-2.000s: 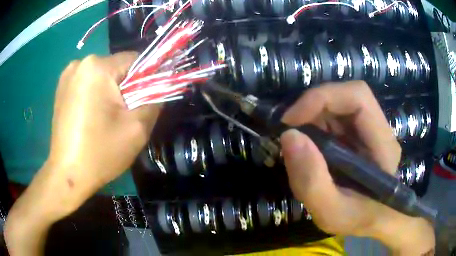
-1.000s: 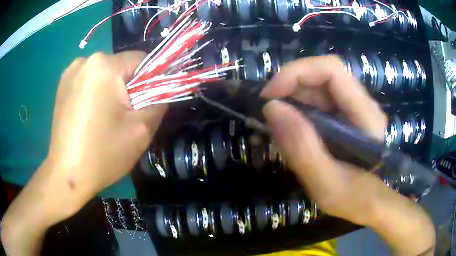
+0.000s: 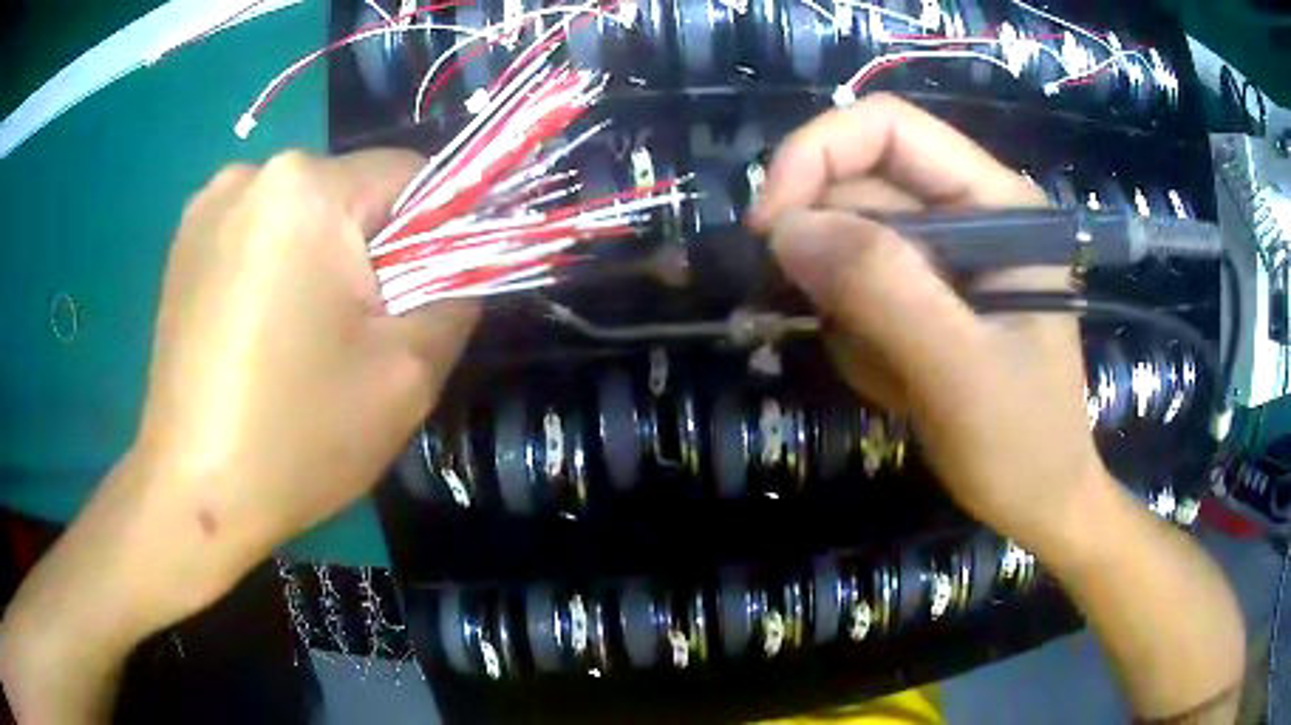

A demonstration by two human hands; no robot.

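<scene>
My left hand (image 3: 290, 333) holds a thick bundle of red and white lead wires (image 3: 482, 213), fanned out to the right over the black tray (image 3: 595, 545). My right hand (image 3: 920, 298) holds the black handle of the soldering iron (image 3: 991, 238), lying nearly level. Its thin bent metal tube (image 3: 651, 330) points left, its end just below the wire bundle. The iron's own tip is blurred against the dark tray. Round parts (image 3: 559, 446) with shiny terminals stand on edge in rows under and around both hands.
Single red and white wires with white connectors (image 3: 245, 125) lie across the top row. A green surface (image 3: 85, 340) with a white curved edge is at left. A white metallic box (image 3: 1260, 269) is at right, with a black cable beside it. Something yellow (image 3: 864, 708) shows at the bottom.
My right hand has moved up, and the iron handle has turned from slanting to nearly level. My left hand has shifted slightly right, still holding the bundle.
</scene>
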